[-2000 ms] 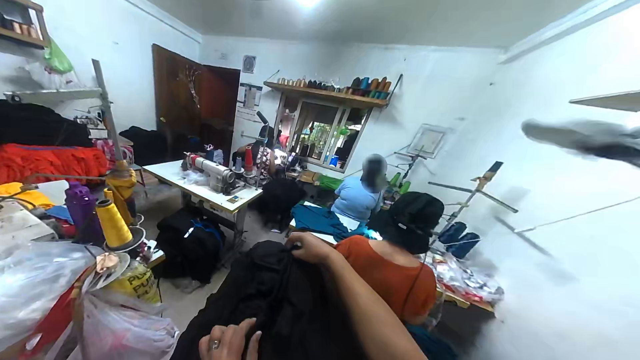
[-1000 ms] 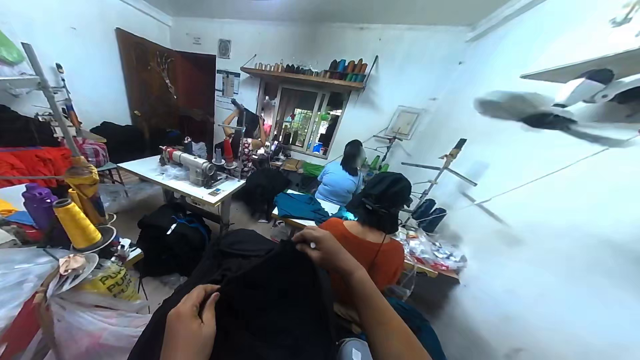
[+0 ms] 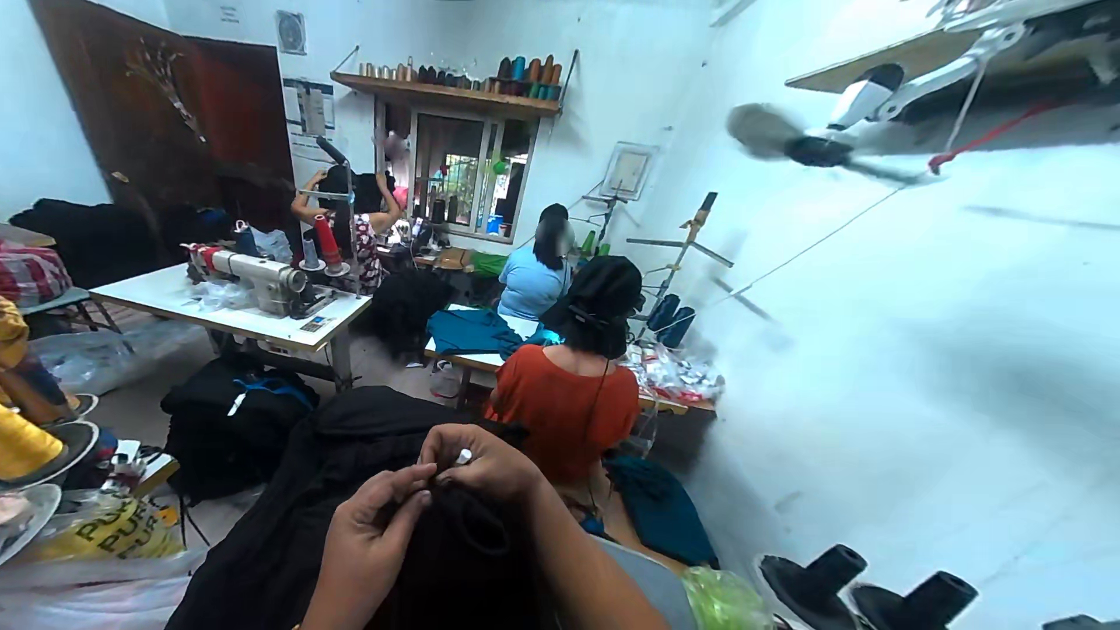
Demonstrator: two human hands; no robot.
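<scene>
Black fabric (image 3: pixel 350 437) is bunched at the bottom centre, in front of me. My left hand (image 3: pixel 381 525) pinches its upper edge between thumb and fingertips. Close beside it, my right hand (image 3: pixel 477 464) grips the same fabric with bent fingers, the fingertips of both hands nearly touching. A small white thing (image 3: pixel 464 457) shows at the right hand's fingers; whether it is a tool or part of the cloth, I cannot tell. A loop of the black fabric hangs below the right hand.
A person in an orange top (image 3: pixel 569 411) sits just ahead; others are farther back. A white table with a sewing machine (image 3: pixel 254 276) stands left. Yellow thread cones (image 3: pixel 26 446) are at the left edge, black cones (image 3: pixel 914 604) lower right. A wall fan (image 3: pixel 818 150) is upper right.
My hands, apart on the fabric before, have come together at its upper edge. The person at the back now has both arms raised to the head. The view has shifted.
</scene>
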